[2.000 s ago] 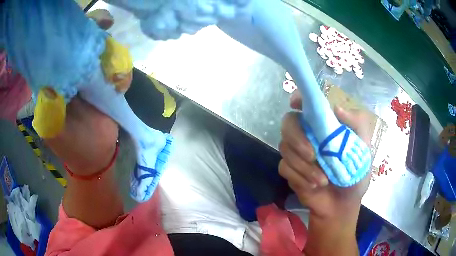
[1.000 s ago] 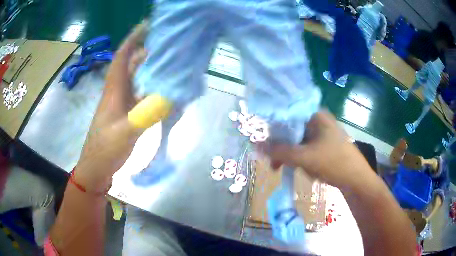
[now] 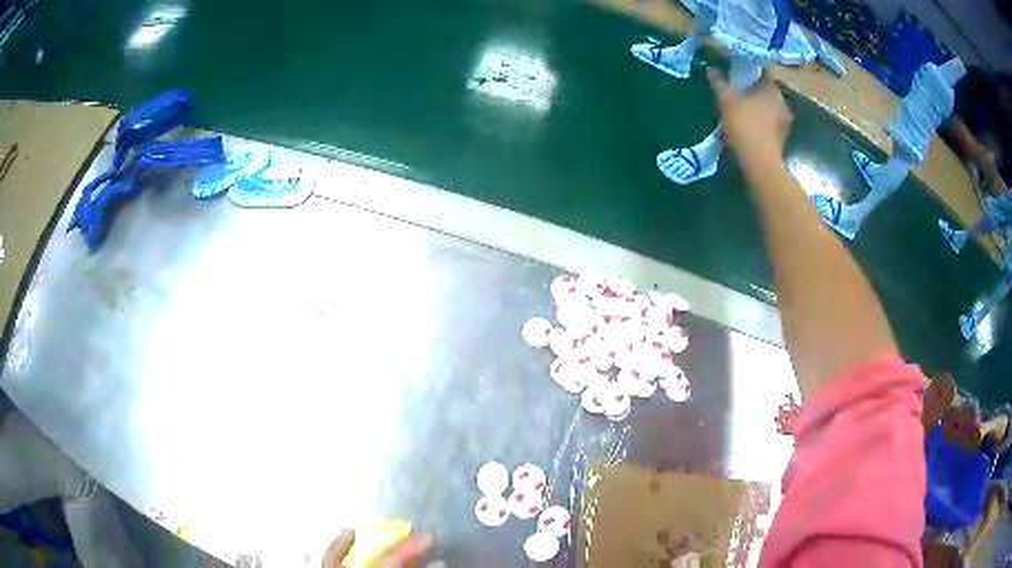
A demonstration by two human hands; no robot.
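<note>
The doll lower body (image 3: 744, 28), pale blue with strapped flip-flops, is over the green belt at the top, cut off by the frame edge. My right hand (image 3: 758, 117) is at its far leg, fingers closed around the calf. My left hand (image 3: 380, 548) is at the bottom edge, mostly cut off; yellow wrap shows on its fingers and I cannot tell whether it holds anything. White discs with red marks lie in a large pile (image 3: 614, 342) on the metal bench, with a small group (image 3: 522, 501) nearer me.
The brown cardboard pad (image 3: 655, 516) is at the bottom right. Blue straps (image 3: 144, 166) and light blue soles (image 3: 270, 189) lie at the bench's back left. More doll lower bodies (image 3: 923, 111) are on the belt at right. A blue bin (image 3: 957, 477) is at far right.
The doll lower body has gone from in front of me to the green belt, with my right hand reaching out to it. My left hand has let go of it and dropped to the bottom edge.
</note>
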